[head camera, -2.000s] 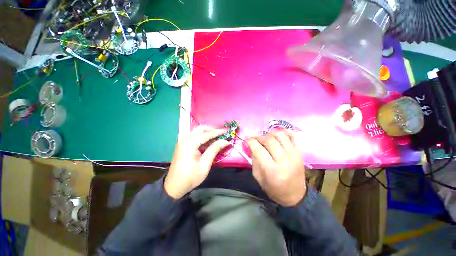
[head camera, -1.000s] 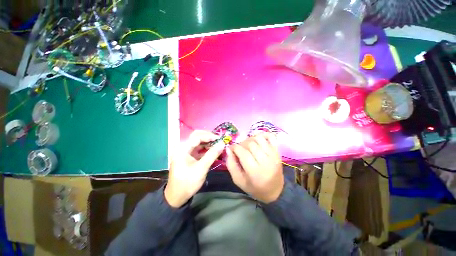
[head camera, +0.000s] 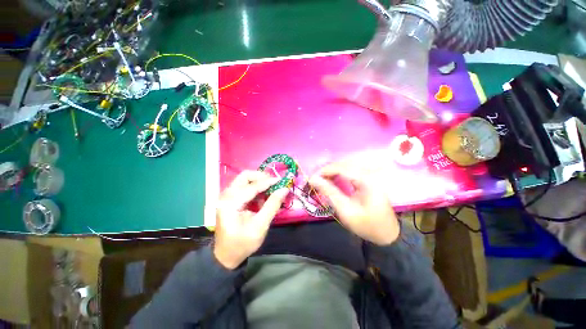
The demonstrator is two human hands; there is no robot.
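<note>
My left hand (head camera: pixel 241 215) holds a green ring circuit board (head camera: pixel 290 168) between thumb and fingers, above the pink sheet near the bench's front edge. The board's open centre shows pale wires. My right hand (head camera: pixel 360 202) is just right of the board, with thumb and fingertips together at thin lead wires (head camera: pixel 310 204) that run from the board. A silver-grey toothed edge, perhaps a stator, shows under the right fingers; most of it is hidden. No soldering iron is in either hand.
Wired board assemblies (head camera: pixel 155 141) and pale rings (head camera: pixel 42 216) lie on the green mat at left, with a wire heap (head camera: pixel 96 38) behind. A clear fume hood (head camera: pixel 392 64) hangs above the sheet. A tip cleaner tin (head camera: pixel 471 141) and black station (head camera: pixel 523 128) stand right. Cardboard boxes are below.
The board in my left hand has turned so its green ring face shows. My right hand has moved slightly right, away from the board. The whole view has shifted a little.
</note>
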